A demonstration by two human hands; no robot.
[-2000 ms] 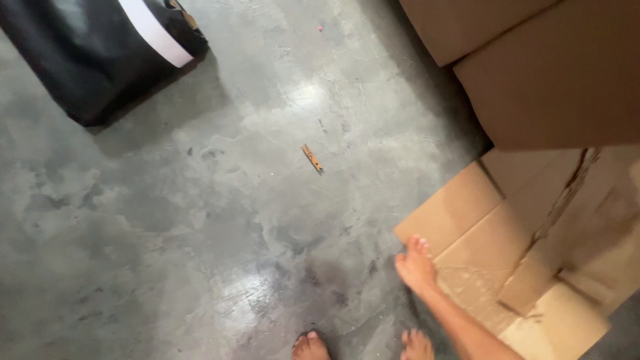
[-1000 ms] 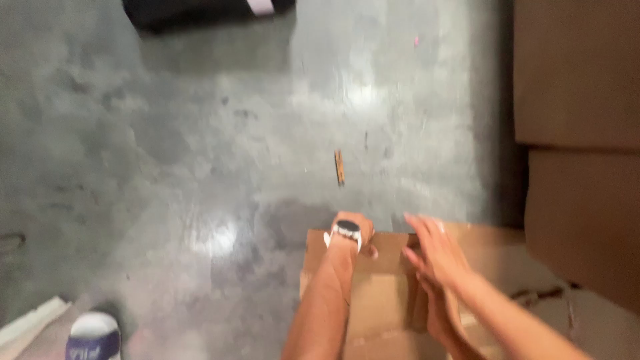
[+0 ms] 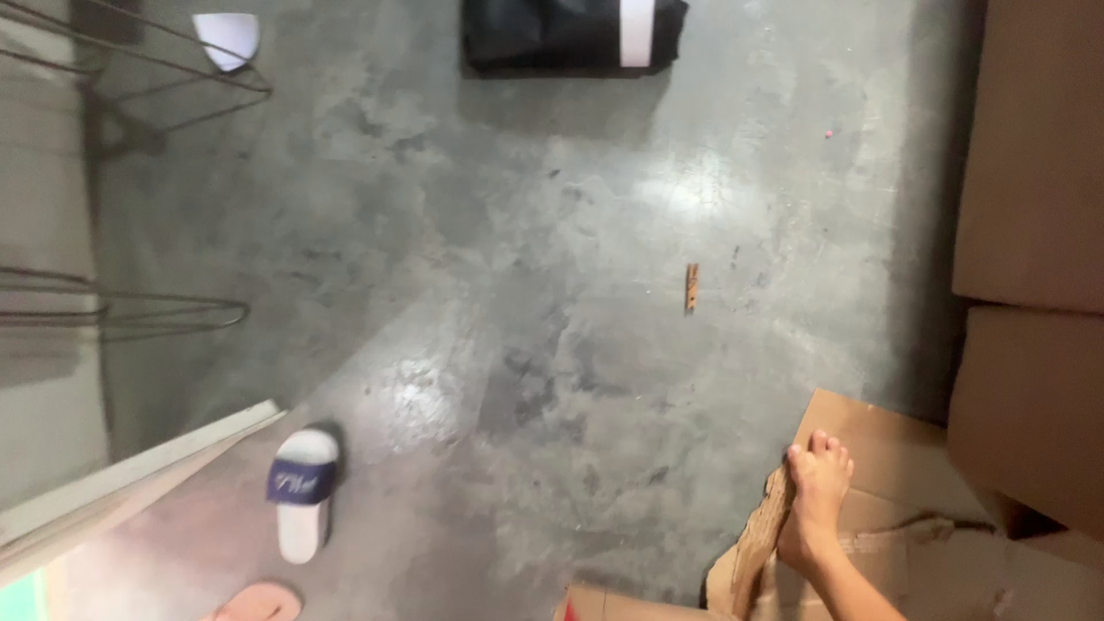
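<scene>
Neither my left hand nor my right hand is in view. A bare foot (image 3: 818, 496) rests on a flattened, creased piece of brown cardboard (image 3: 888, 440) at the lower right, its toes pointing toward the top of the view. The cardboard's left edge is torn and ragged. Another brown cardboard part (image 3: 642, 602), with a small red mark at its left end, shows at the bottom edge. Whether it joins the larger piece cannot be told. A wooden clothespin (image 3: 692, 288) lies on the grey floor, above and left of the foot.
Large brown box-like forms (image 3: 1031, 155) line the right side. A black bag-like bundle (image 3: 552, 34) with a white stripe lies at the top. On the left are metal wire frames (image 3: 172, 306), a white strip (image 3: 147, 479), a blue-and-white Fila slide (image 3: 302, 492) and a pinkish sandal (image 3: 259, 602).
Both hands were at the cardboard one second ago and are now out of view. A bare foot now stands on the cardboard. The view has shifted left, showing more wire frames and footwear.
</scene>
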